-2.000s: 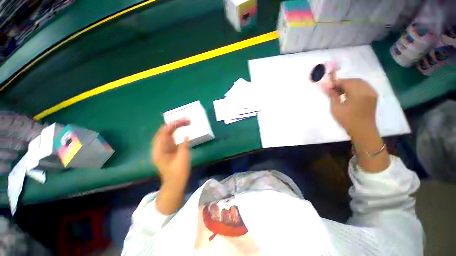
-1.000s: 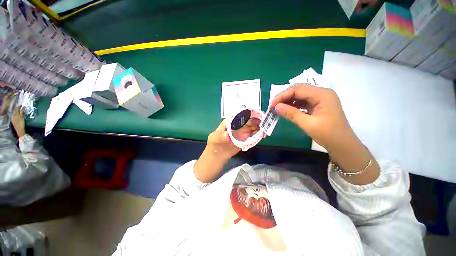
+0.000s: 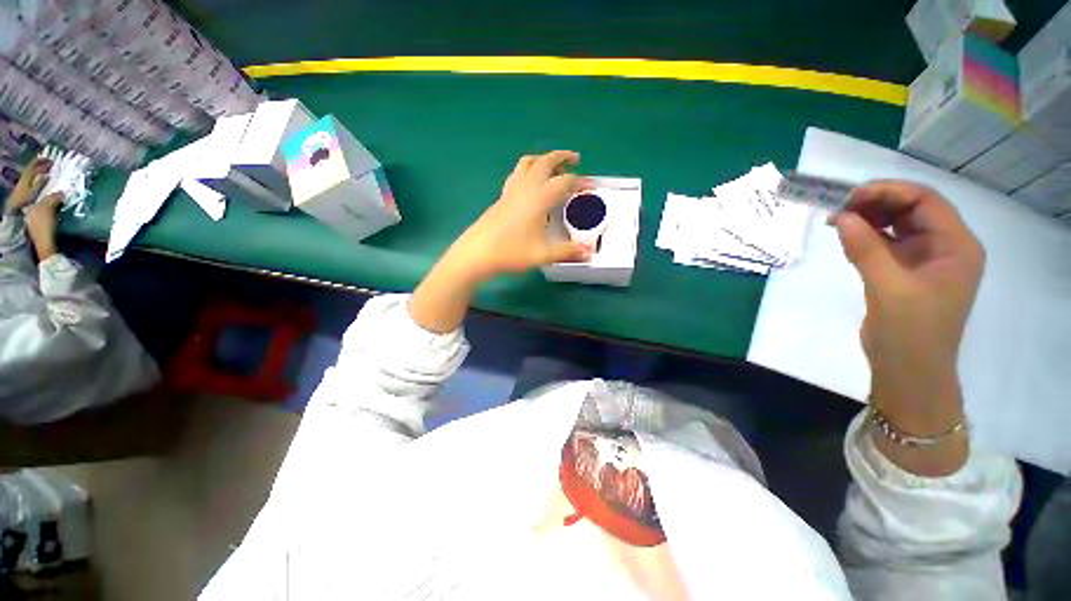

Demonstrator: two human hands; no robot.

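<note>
A smartwatch [image 3: 585, 213] with a round black face sits in or just over the white inner box [image 3: 613, 268] on the green bench. My left hand [image 3: 529, 223] has its thumb and fingers around the watch at the box's left side. My right hand [image 3: 916, 241] is raised over the left part of the white mat. It pinches a thin greyish strip, perhaps a label or film [image 3: 813, 188], blurred, between thumb and finger. White leaflets [image 3: 734, 225] lie fanned out between the box and the mat.
Outer boxes with coloured edges [image 3: 341, 182] and white paper strips [image 3: 159, 202] stand at left, near pink-white stacks [image 3: 106, 71]. More boxes [image 3: 963, 100] stand at the back right. The white mat [image 3: 916, 305] lies at right. Another person's hands [image 3: 41, 206] show far left.
My left hand has brought the watch from the bench's front edge to the white box. My right hand has moved away to the right with the strip. The view has shifted slightly.
</note>
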